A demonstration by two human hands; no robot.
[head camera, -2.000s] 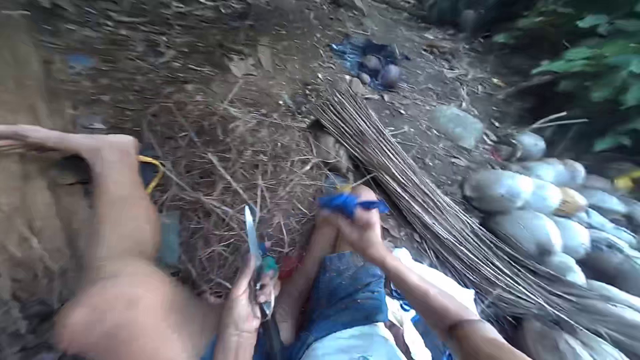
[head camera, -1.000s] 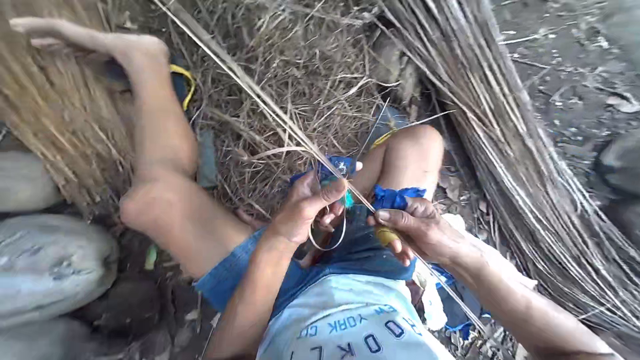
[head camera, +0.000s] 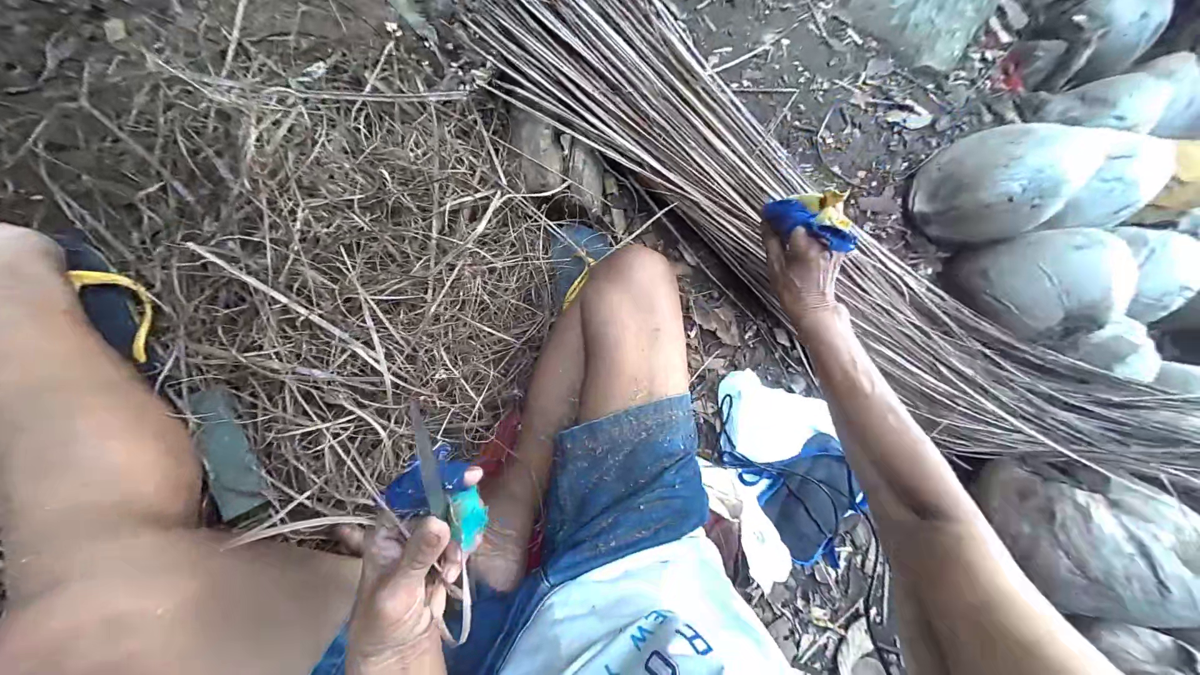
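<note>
My left hand (head camera: 403, 572) is closed around a knife (head camera: 428, 464), its narrow blade pointing up; teal material shows by the fingers, and a thin curled strip hangs below them. On the right, my right hand (head camera: 802, 267) reaches onto a long bundle of thin palm-like stalks (head camera: 656, 122). Blue and yellow cloth (head camera: 811, 220) covers its fingers. Whether those fingers grip any stalks cannot be told. A pile of dry shavings and fibres (head camera: 309, 253) lies on the ground between my bent legs.
Pale coconut-like husks (head camera: 1022, 178) are heaped at the right, with a large plastic-like bag (head camera: 1087, 544) below them. White cloth (head camera: 769, 417) and a dark blue bag (head camera: 811, 497) with cords lie beside my thigh. A flat greenish piece (head camera: 228, 455) rests near my left leg.
My hands were together at a long thin stalk one second ago. Now my right hand is out over the bundle at the right, and the long stalk is gone from between them. The view has shifted.
</note>
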